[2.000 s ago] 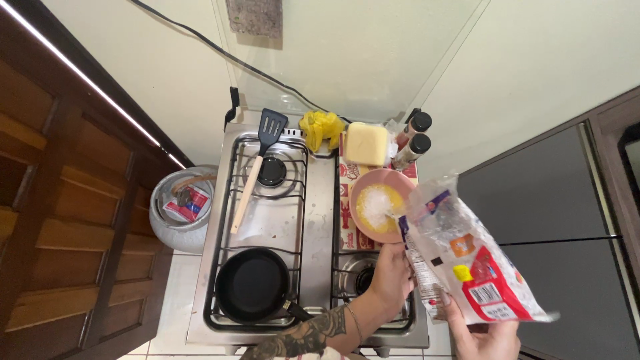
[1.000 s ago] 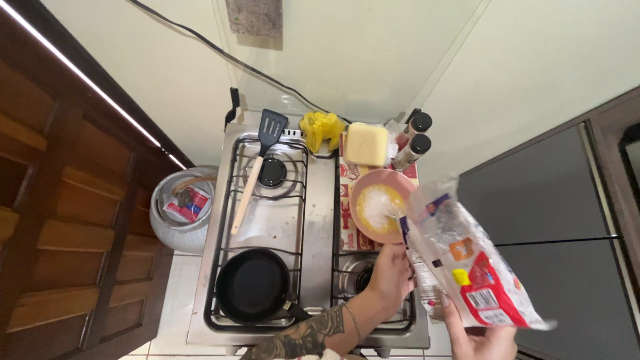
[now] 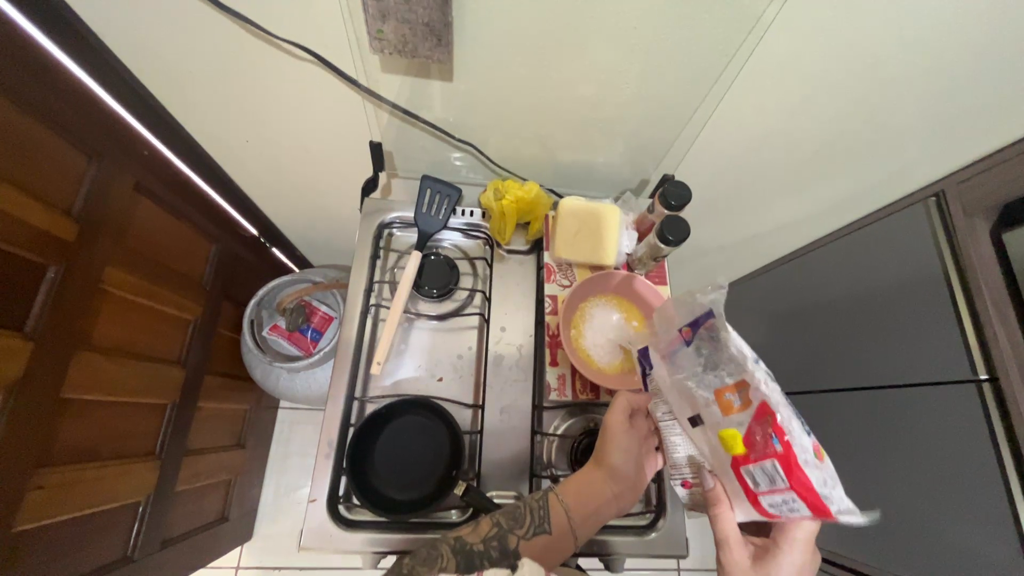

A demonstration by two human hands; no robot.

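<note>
My left hand (image 3: 628, 444) grips the near edge of the open mouth of a printed plastic bag (image 3: 744, 408). My right hand (image 3: 760, 532) holds the bag's lower end from below. The bag tilts toward a pink bowl (image 3: 572, 352), its mouth over the bowl's right side. In the bowl, a white powdery or grated heap (image 3: 610, 328) lies on a yellow mixture. Behind the bowl sits a pale yellow block (image 3: 586, 232), beside two black-capped shakers (image 3: 660, 244). A black frying pan (image 3: 406, 456) rests on the stove's front left grate, and a slotted spatula (image 3: 418, 268) lies across the rear left one.
The bowl stands on a printed board or box (image 3: 560, 384) over the right side of the steel gas stove (image 3: 512, 336). A yellow plastic bag (image 3: 514, 206) lies at the back. On the left are a grey pot (image 3: 264, 372) and wooden cabinet doors (image 3: 88, 360); grey drawers (image 3: 888, 320) stand right.
The white heap in the bowl has grown and covers more of the yellow mixture. Both hands keep their hold on the bag in nearly the same place.
</note>
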